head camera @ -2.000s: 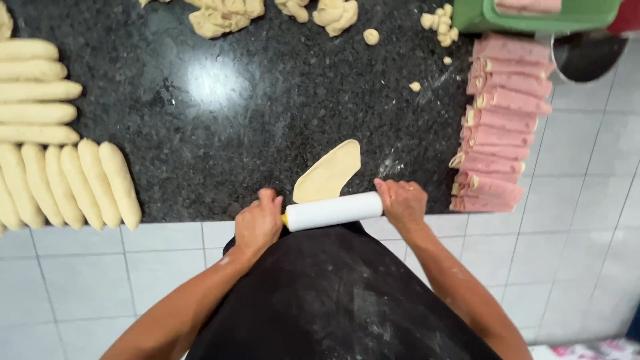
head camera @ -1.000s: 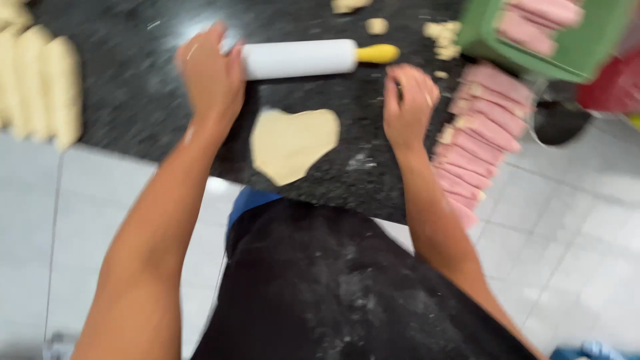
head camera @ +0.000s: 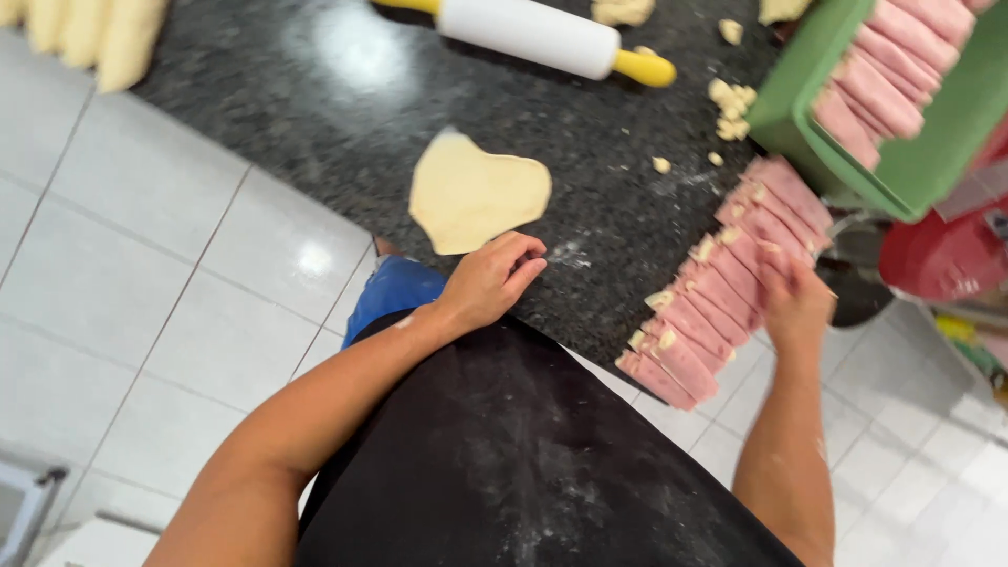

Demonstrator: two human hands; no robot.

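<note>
A flat, irregular sheet of rolled dough (head camera: 476, 189) lies near the edge of the dark granite counter. Beside its lower right edge is my left hand (head camera: 500, 276), fingers loosely curled, with nothing seen in it. My right hand (head camera: 791, 295) is over a row of rolled ham slices (head camera: 717, 295) with pale filling at their ends; its fingertips touch the row, and blur hides whether they grip a slice. Above the dough, a white rolling pin (head camera: 528, 35) with yellow handles rests on the counter, let go by both hands.
A green plastic container (head camera: 835, 169) with more ham rolls stands at the upper right, by a red object (head camera: 945, 252). Small dough scraps (head camera: 732, 109) lie left of it. Long dough rolls (head camera: 130, 39) sit at the upper left. The counter's front edge runs diagonally.
The rolling pin, earlier in both hands over the dough, now lies farther back. My left hand has come down beside the dough; my right hand has moved right onto the ham rolls. The view has turned.
</note>
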